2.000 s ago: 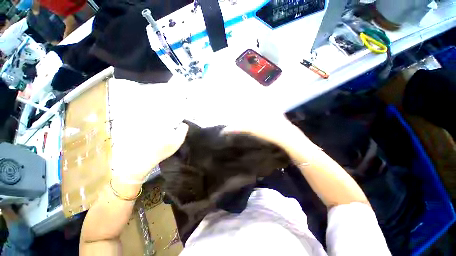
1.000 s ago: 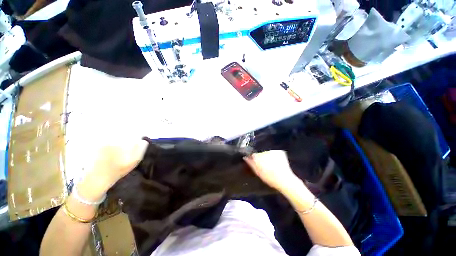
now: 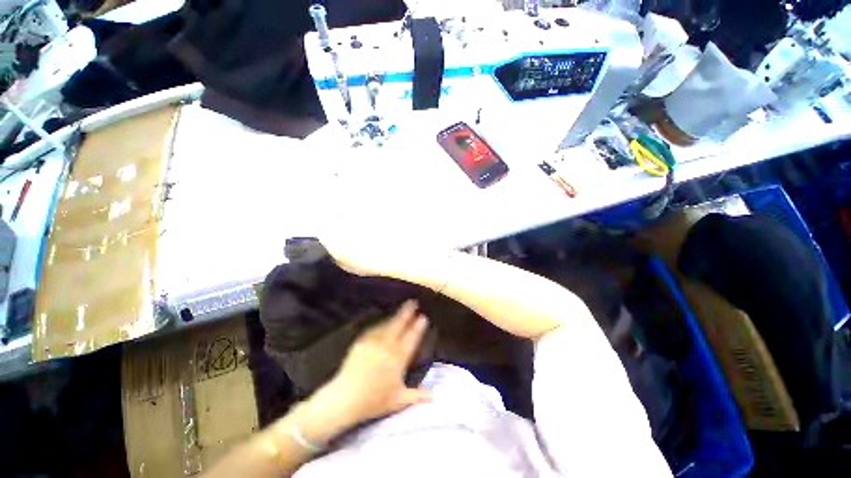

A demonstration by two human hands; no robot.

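A dark brown-black garment (image 3: 308, 313) lies bunched on my lap and against the table's front edge. My right hand (image 3: 347, 258) reaches across to the left and grips the garment's upper end, where a small folded dark end sticks up; its fingers are mostly hidden and washed out by glare. My left hand (image 3: 381, 359) is slightly blurred, with fingers apart, over the garment's lower part near my shirt. Whether its palm presses on the cloth cannot be told.
The white sewing machine (image 3: 467, 79) stands behind, a black strip (image 3: 426, 65) over it. A phone (image 3: 472, 154), a small orange tool (image 3: 557, 178) and yellow-green snips (image 3: 650, 157) lie on the table. Cardboard (image 3: 107, 224) is at left, a blue crate (image 3: 704, 392) at right.
The garment, earlier stretched between both hands, is now bunched. My right hand has moved left to its upper end. My left hand has let go and moved right and down. The view has shifted.
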